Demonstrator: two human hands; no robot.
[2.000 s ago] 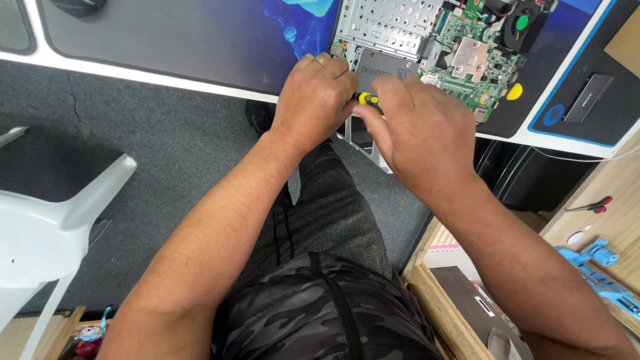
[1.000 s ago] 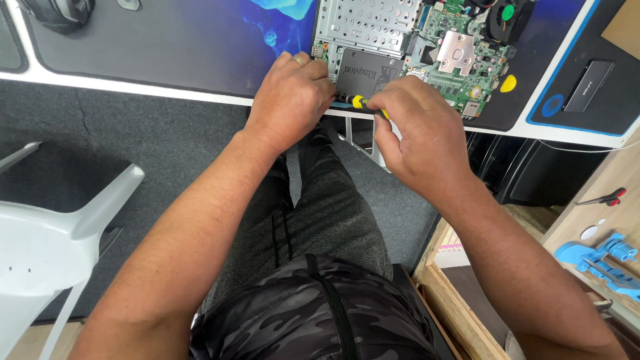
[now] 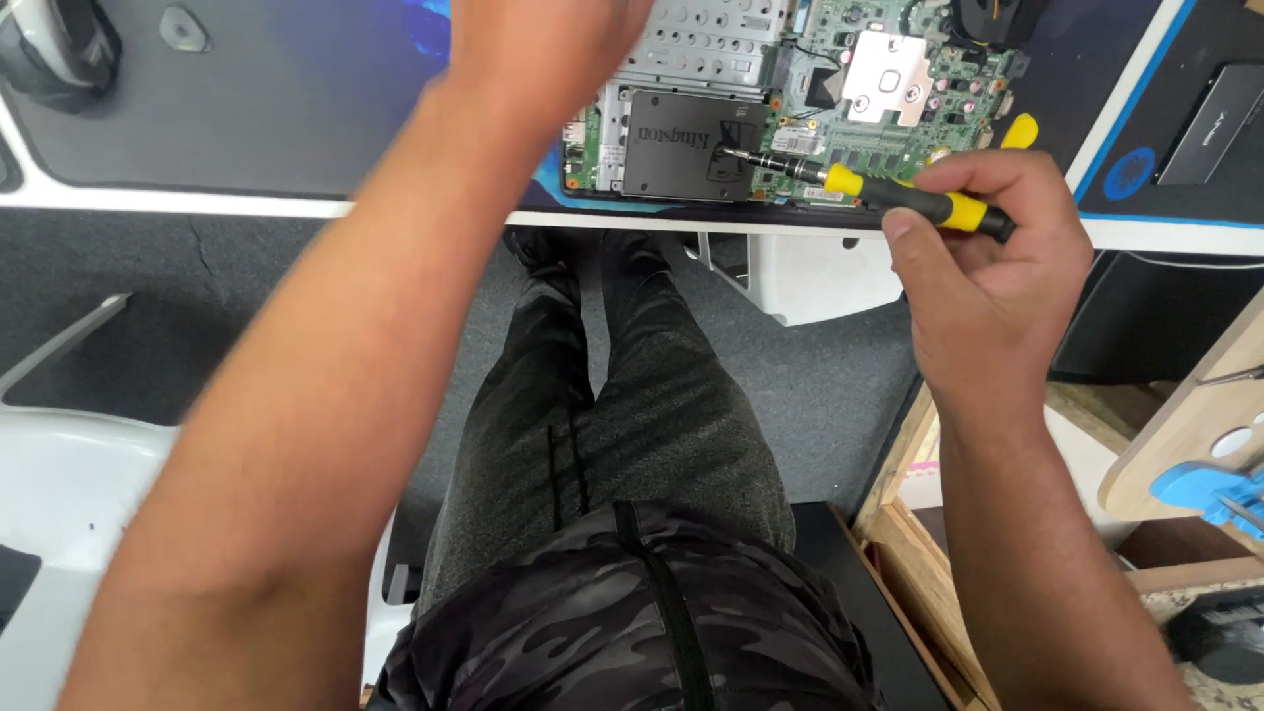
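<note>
My right hand [image 3: 997, 267] grips a yellow-and-black precision screwdriver [image 3: 908, 197], whose tip points left over a dark Kingston 2.5-inch solid-state drive [image 3: 681, 163]. That drive lies in a corner of an opened laptop chassis [image 3: 696, 49], left of the green circuit board [image 3: 849, 143]. A silvery metal plate [image 3: 887, 79] sits on the board, and a black fan [image 3: 992, 15] is beyond it. My left hand [image 3: 543, 39] reaches over the chassis' left side; its fingers are cut off by the top of the view, so what they hold is hidden.
On the desk's white front edge [image 3: 296, 205] borders a dark mat [image 3: 267, 118]. A headset-like black object [image 3: 61, 49] and a small grey piece [image 3: 184, 30] are at the left. A black PNY device [image 3: 1210, 123] lies at the right. White chairs [image 3: 89, 474] and a wooden drawer [image 3: 918, 592] stand below.
My left hand has moved from the drive's near left corner up toward the far side. My right hand, with the screwdriver, has moved right and uncovered more of the drive and board.
</note>
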